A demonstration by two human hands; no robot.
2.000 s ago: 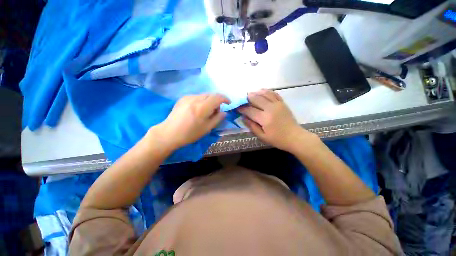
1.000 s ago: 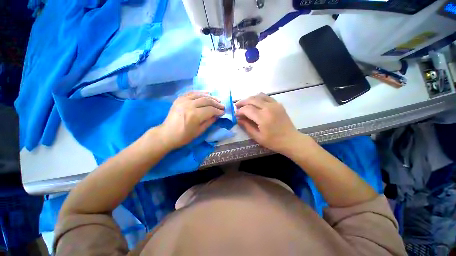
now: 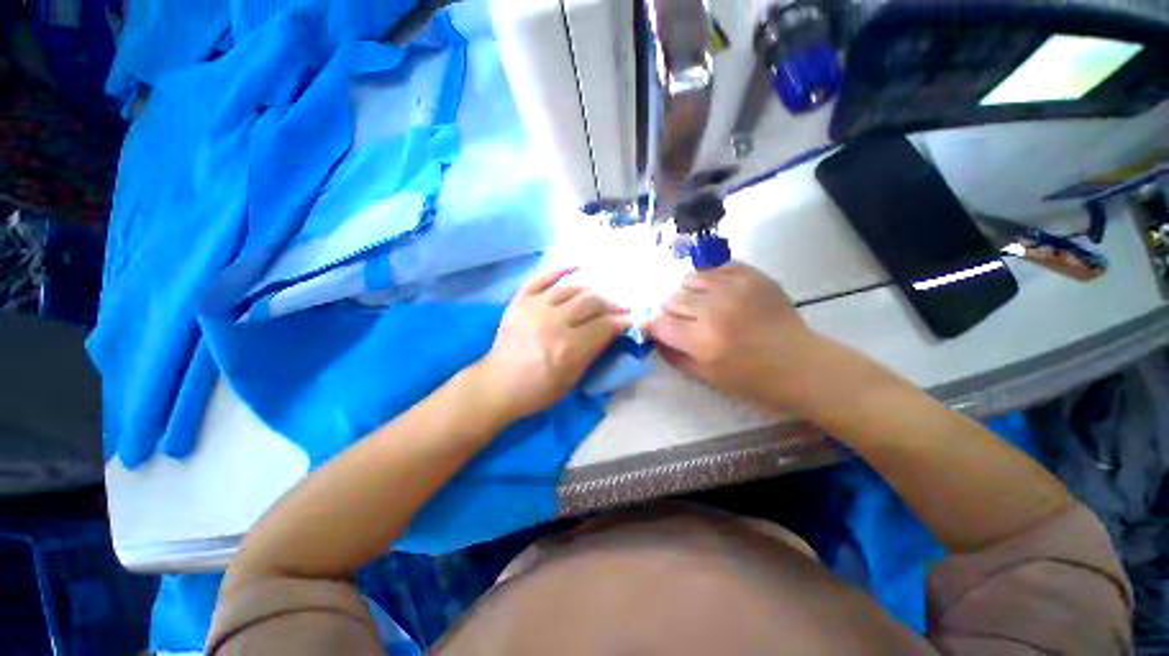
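Observation:
The bright blue garment piece (image 3: 372,372) lies on the white table, loose and large, with a paler panel (image 3: 494,167) behind it. My left hand (image 3: 558,340) pinches its edge just in front of the needle area. My right hand (image 3: 724,333) has its fingertips at the same small folded edge (image 3: 637,333), close to my left fingertips. The sewing machine head (image 3: 577,90) stands right above and behind my hands. Lamp glare hides the presser foot and needle, so I cannot tell whether the cloth is under the foot.
A black smartphone (image 3: 917,237) lies right of the machine head, with slim orange-brown tools (image 3: 1058,256) beside it. The dark control panel (image 3: 949,77) is at upper right. More blue cloth (image 3: 192,218) lies at the left. A measuring strip (image 3: 692,472) runs along the front edge.
Both hands have moved the pinched edge closer to the needle area. The upright fold seen between them is now small and low. The view has shifted, with the machine head larger.

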